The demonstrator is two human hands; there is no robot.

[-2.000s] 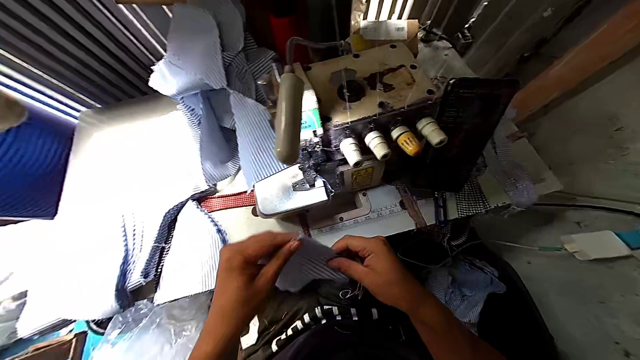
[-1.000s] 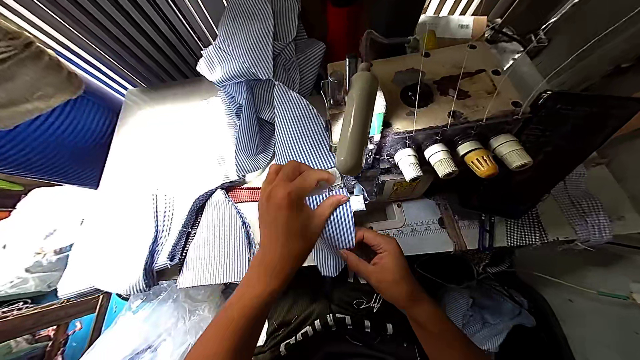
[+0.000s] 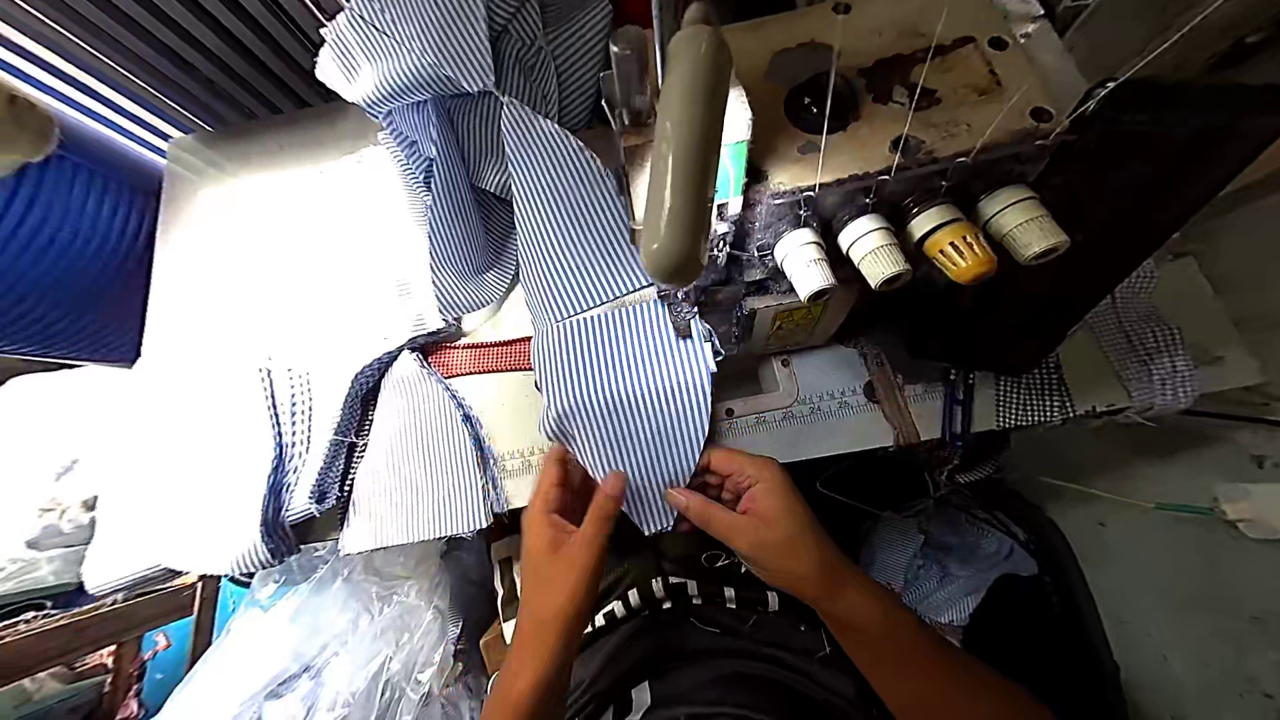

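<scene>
A blue-and-white striped fabric piece (image 3: pixel 630 390) lies at the presser foot of an overlock sewing machine (image 3: pixel 900 90), its lower tip hanging over the table's front edge. My right hand (image 3: pixel 755 510) pinches its lower right edge between thumb and fingers. At its lower left edge is my left hand (image 3: pixel 575 505), thumb and fingers apart; its fingertips are partly behind the cloth, and whether they grip it cannot be told. Beyond the foot, a chain of striped pieces (image 3: pixel 565 210) runs up to a heap at the back.
White striped pieces (image 3: pixel 420 450) lie at the left beside a red checked strip (image 3: pixel 480 357). A ruler tape (image 3: pixel 800 410) runs along the table's edge. Clear plastic bags (image 3: pixel 330 630) are at lower left, and a bin with cloth scraps (image 3: pixel 950 560) at lower right.
The fabric piece, held up in both hands two seconds ago, now lies flat at the presser foot. My left hand has come down from the foot towards the table's front edge. The view has moved closer.
</scene>
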